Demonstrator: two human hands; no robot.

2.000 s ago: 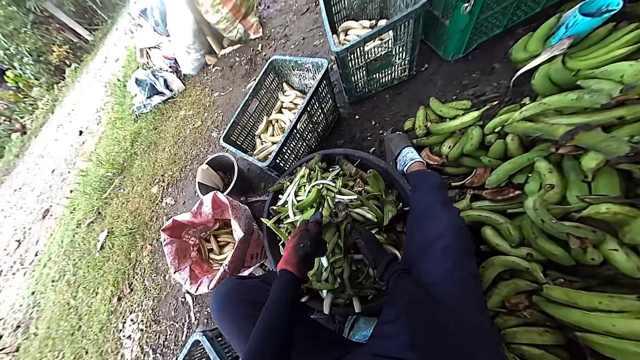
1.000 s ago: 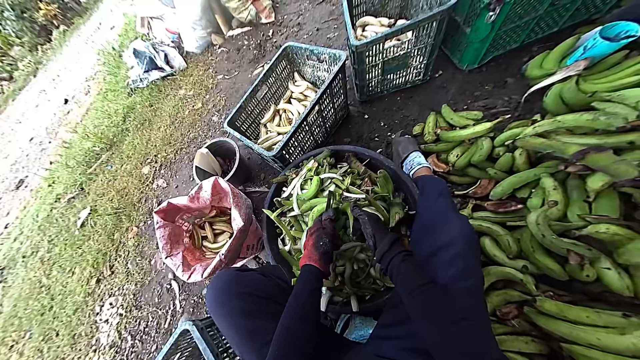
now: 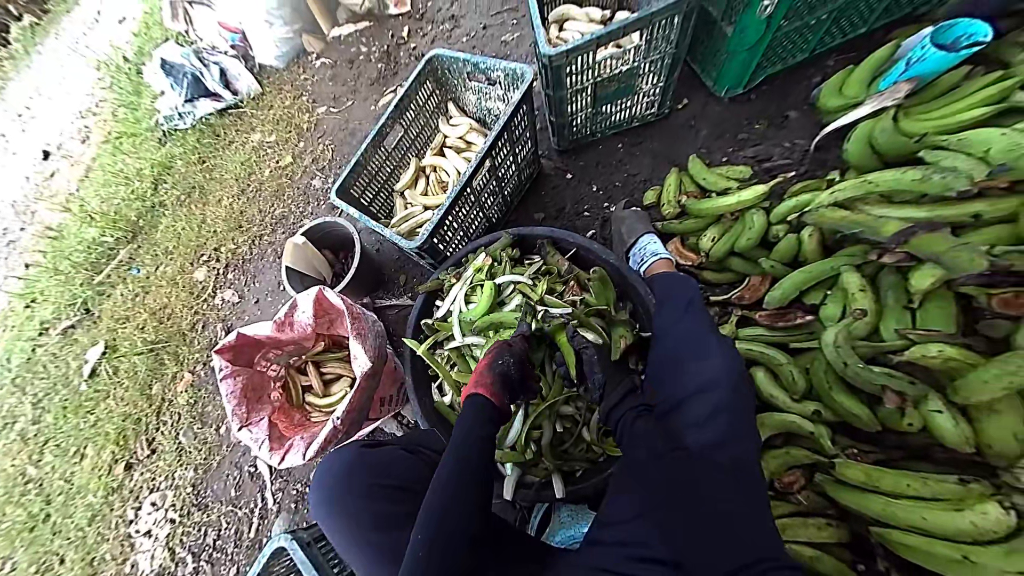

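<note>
A black round tub (image 3: 640, 296) heaped with green plantain peels (image 3: 480, 308) stands between my legs. My left hand (image 3: 506, 370), in a red and black glove, is over the middle of the peels with its fingers bent. Close on its right is my right hand (image 3: 590, 364), in a dark glove, low over the peels. Both hands are at dark and green pieces near the tub's middle; whether either grips a knife or a plantain cannot be made out. Unpeeled green plantains (image 3: 864, 296) lie in a large pile at the right.
Peeled plantains fill part of a green plastic crate (image 3: 500, 180), a second crate (image 3: 612, 96) and a red woven sack (image 3: 248, 376). A dark bucket (image 3: 352, 272) stands behind the sack. Another crate (image 3: 280, 556) is at the bottom edge. A blue object (image 3: 944, 50) lies on the pile.
Both hands have stayed over the tub, with small shifts. From two seconds ago to one second ago the view moved slightly. What the hands took or let go is not plain.
</note>
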